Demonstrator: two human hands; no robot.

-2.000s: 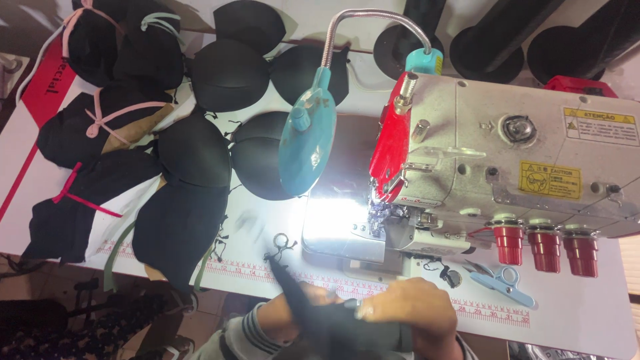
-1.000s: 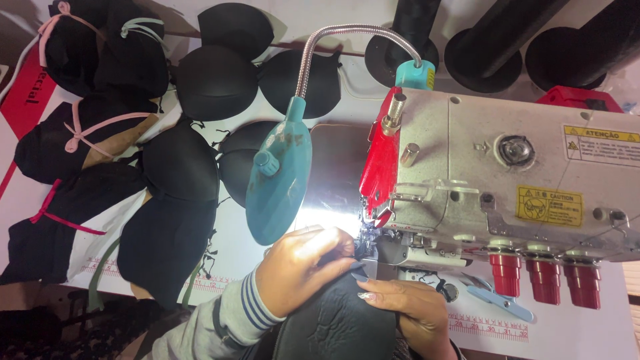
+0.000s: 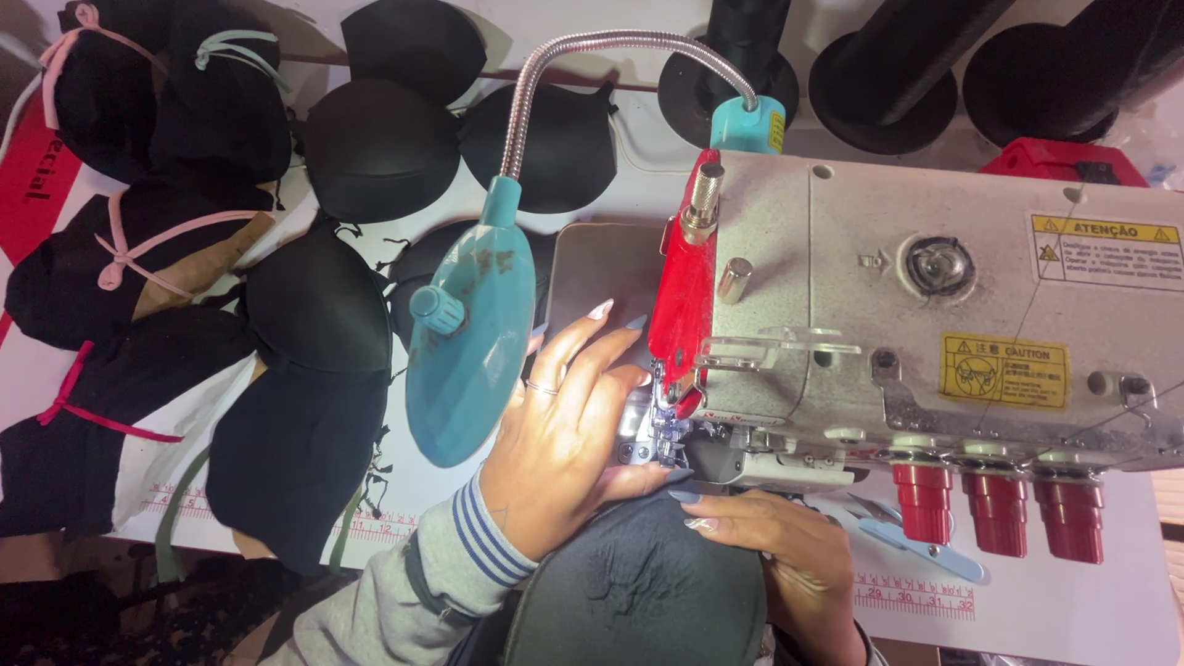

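A black molded fabric cup lies at the front edge of an overlock sewing machine, its upper edge close to the presser foot. My left hand lies flat beside the foot, fingers spread toward the back, its thumb on the cup's upper edge. My right hand holds the cup's right side, fingertips on top near that edge. Whatever lies under my left palm is hidden. The teal lamp head hangs above and left of my left hand, on a bent metal gooseneck.
Black cups and pieces, some with pink, red or green ties, cover the left side. Light-blue thread snips lie right of my right hand, by a printed ruler strip. Black thread-cone stands stand behind the machine.
Both hands have moved from the front of the table to the machine with the black cup. Since one second ago, my left hand's fingers have spread toward the back, beside the foot.
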